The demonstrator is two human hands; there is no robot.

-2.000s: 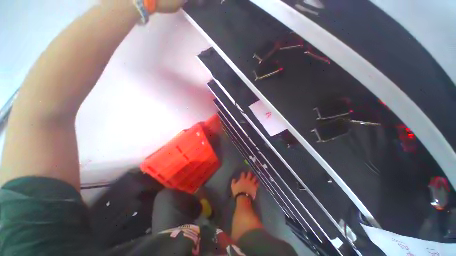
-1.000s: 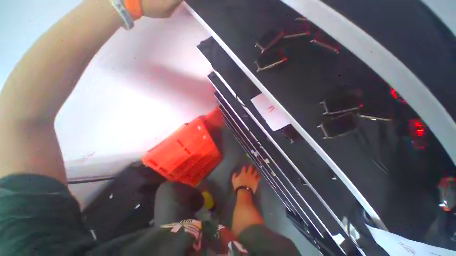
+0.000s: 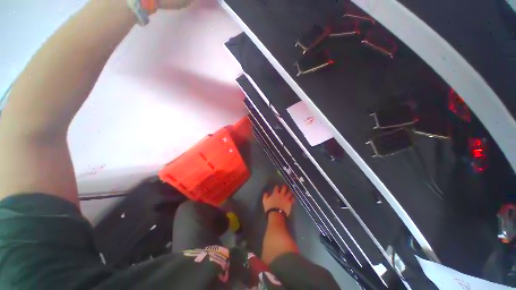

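Observation:
Several wire-framed units with dark faces, one of them centre right [image 3: 393,120], lie on the black rack shelf [image 3: 351,85]. Red lit digits [image 3: 478,150] glow further right. My left hand [image 3: 175,3] is at the top edge, mostly cut off, just left of the shelf's pale front edge; its fingers are hidden. An orange-banded watch is on that wrist. My right hand [image 3: 278,201] is low in the middle, left of the lower shelves, fingers spread and empty, with a dark band on the wrist.
A white slip with red writing [image 3: 310,123] lies at a lower shelf's front. A larger white paper [image 3: 458,277] is at the bottom right. An orange-red crate [image 3: 206,167] stands by the white wall [image 3: 153,102], with a dark case [image 3: 138,221] beside it. Lower shelves run down the right side.
My left hand has moved further out past the top edge, away from the shelf edge. The shelf units sit slightly further right in the view. My right hand stays spread in about the same place.

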